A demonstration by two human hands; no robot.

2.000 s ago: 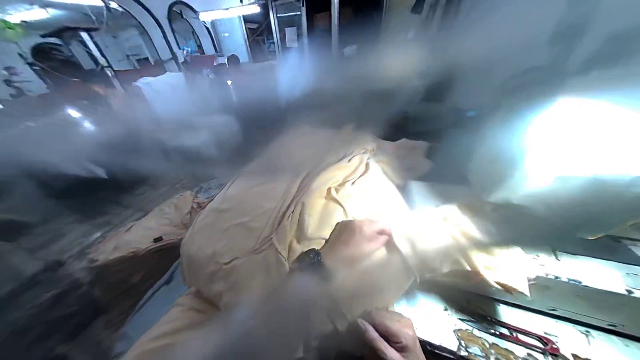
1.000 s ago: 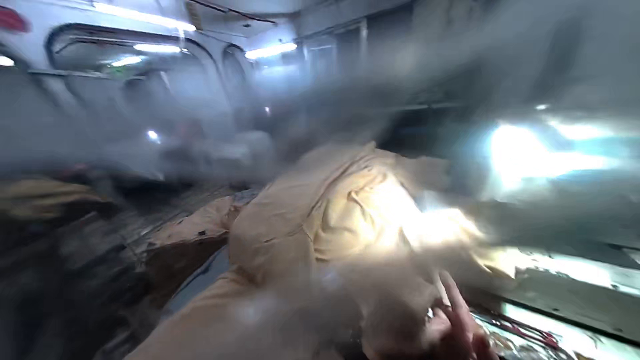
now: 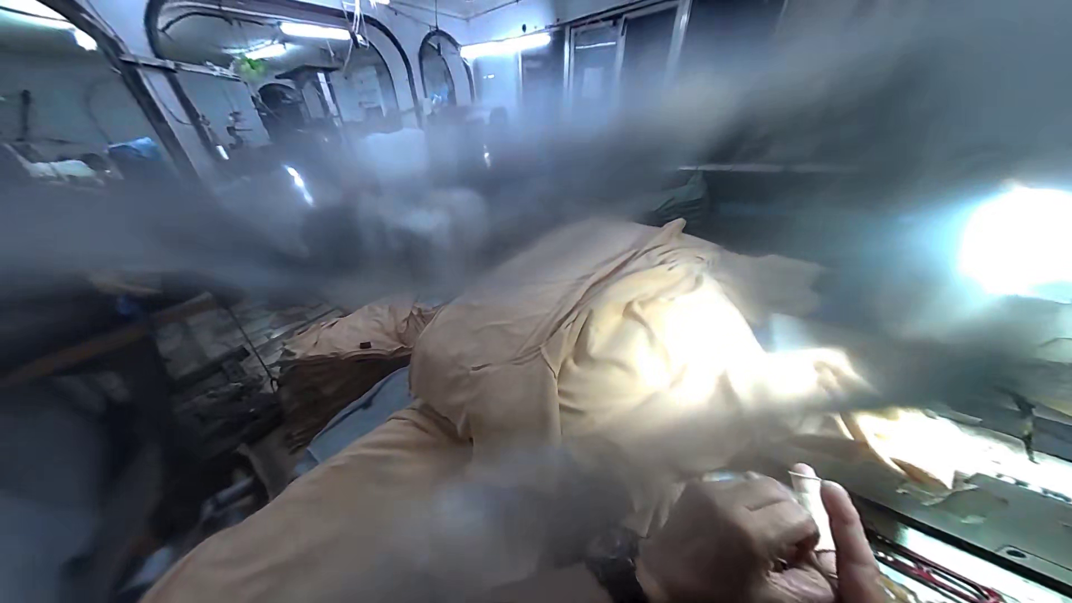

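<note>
A large tan cloth garment (image 3: 502,360) lies bunched and folded across the middle, brightly lit on its right part. My left hand (image 3: 729,536), with a dark band at the wrist, is curled at the garment's lower right edge; its fingertips are hidden. Close against it, my right hand (image 3: 846,544) has its thumb raised beside a small white piece (image 3: 814,507), which it appears to pinch against a finger. Whether my left hand grips anything cannot be seen. Blur covers my forearm and part of the cloth.
More tan cloth (image 3: 360,331) is stacked at the left beside blue-grey cloth (image 3: 360,410). A bright lamp (image 3: 1022,239) glares at the right. Below it runs a metal machine bed (image 3: 997,511), with a red-handled tool (image 3: 938,569) near its edge. Arched frames stand at the back left.
Both hands are now close together at the lower right; two seconds ago my left hand lay on the garment, higher and apart from the right. The small white piece now shows between them.
</note>
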